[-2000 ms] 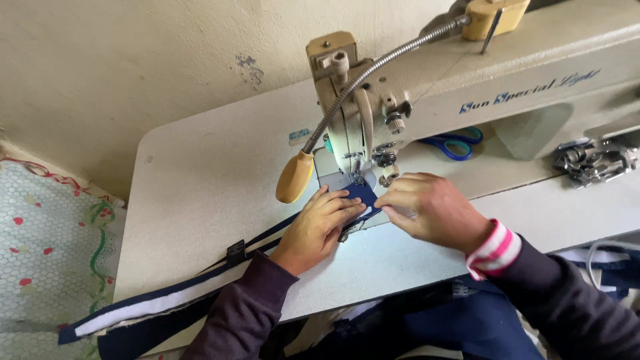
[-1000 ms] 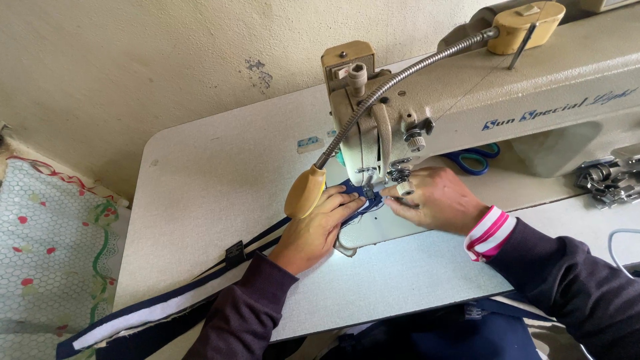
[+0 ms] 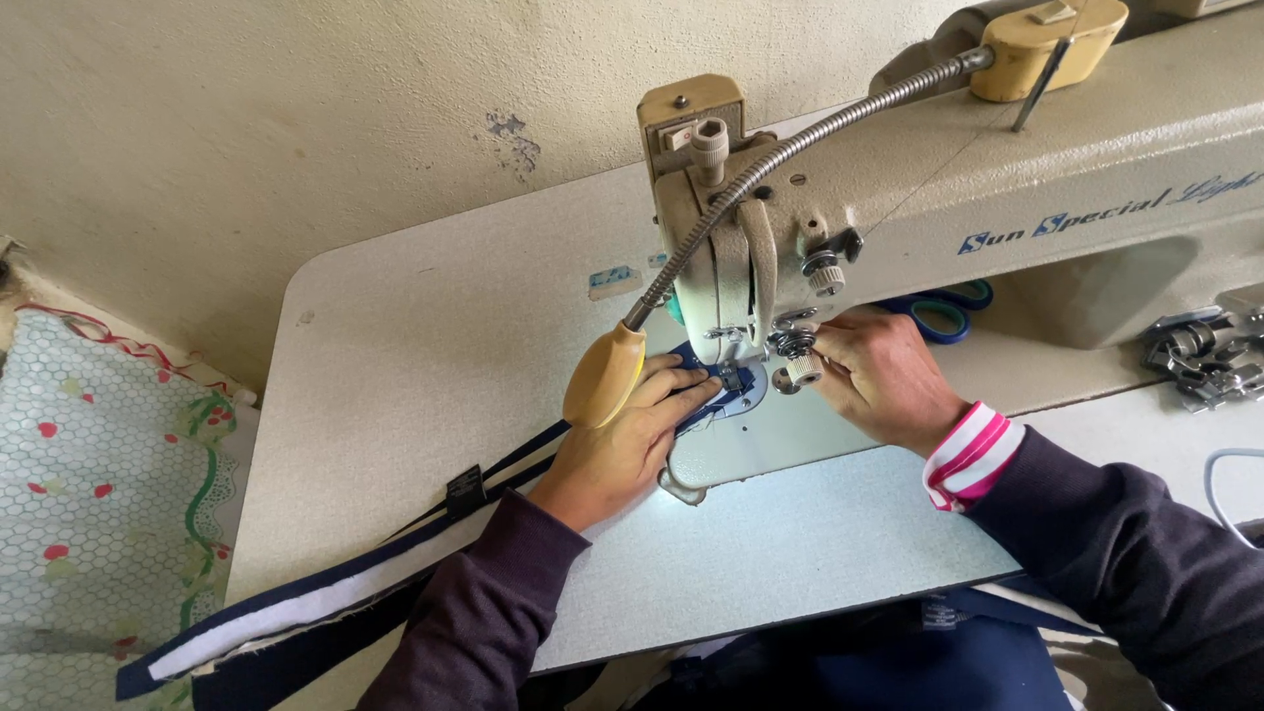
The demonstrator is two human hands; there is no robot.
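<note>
An industrial sewing machine [image 3: 928, 207] stands on the table, its presser foot [image 3: 729, 377] over a piece of navy fabric [image 3: 681, 357]. My left hand [image 3: 617, 444] lies flat on that fabric, fingertips just left of the foot. Loose threads show at the fabric's edge. Long navy strips with a white band [image 3: 316, 602] trail from under my left hand to the lower left, with a small black label [image 3: 465, 491] on them. My right hand [image 3: 884, 375] is right of the needle area, beside the tension dial, with thumb and fingers pinched together; whether anything is between them is hidden.
Blue-handled scissors [image 3: 938, 314] lie under the machine arm behind my right hand. Metal machine parts [image 3: 1210, 355] sit at the right. A yellow lamp head [image 3: 604, 375] on a flexible metal neck hangs above my left hand. Dark fabric [image 3: 889, 667] lies below the table's front edge.
My right hand has moved off the fabric to the right, beside the tension dial. My left hand stays on the fabric at the foot. The view has shifted somewhat.
</note>
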